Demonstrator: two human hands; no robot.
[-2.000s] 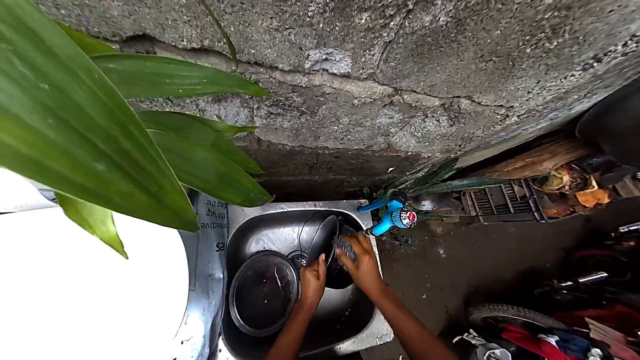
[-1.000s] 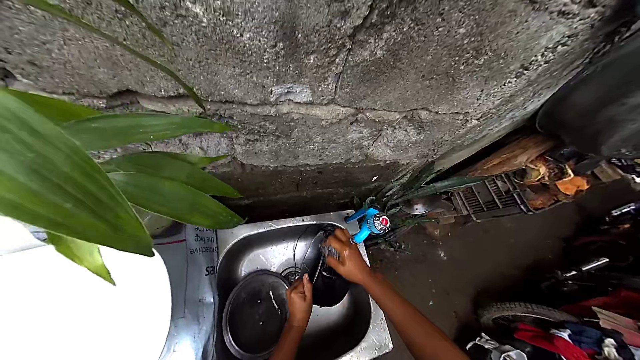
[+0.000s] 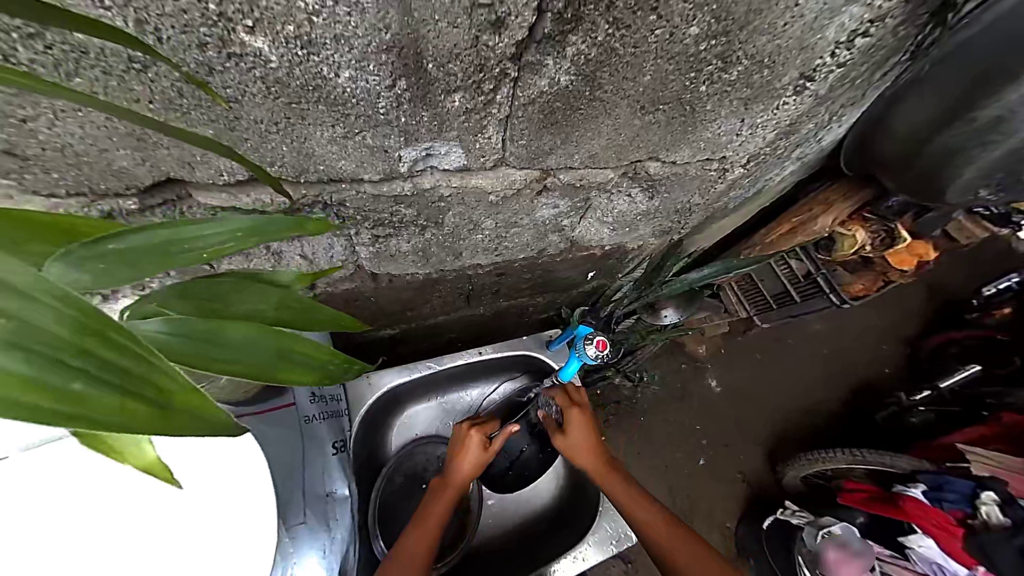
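A black round pan or lid is tilted inside the stainless steel sink, and my left hand grips its left edge. My right hand holds a dark grey scrubber at the upper right rim of the black piece. Just above that hand, the blue faucet points down into the sink, with water seeming to run from its spout. Another round dark pan lies at the sink's left side, partly behind my left forearm.
A rough concrete wall rises behind the sink. Long green leaves hang at left above a white round surface. To the right are a dark plastic crate, a wheel and a pile of cloth.
My right hand has moved to just below the faucet spout. The black piece now shows more of its flat face. My left hand still holds it.
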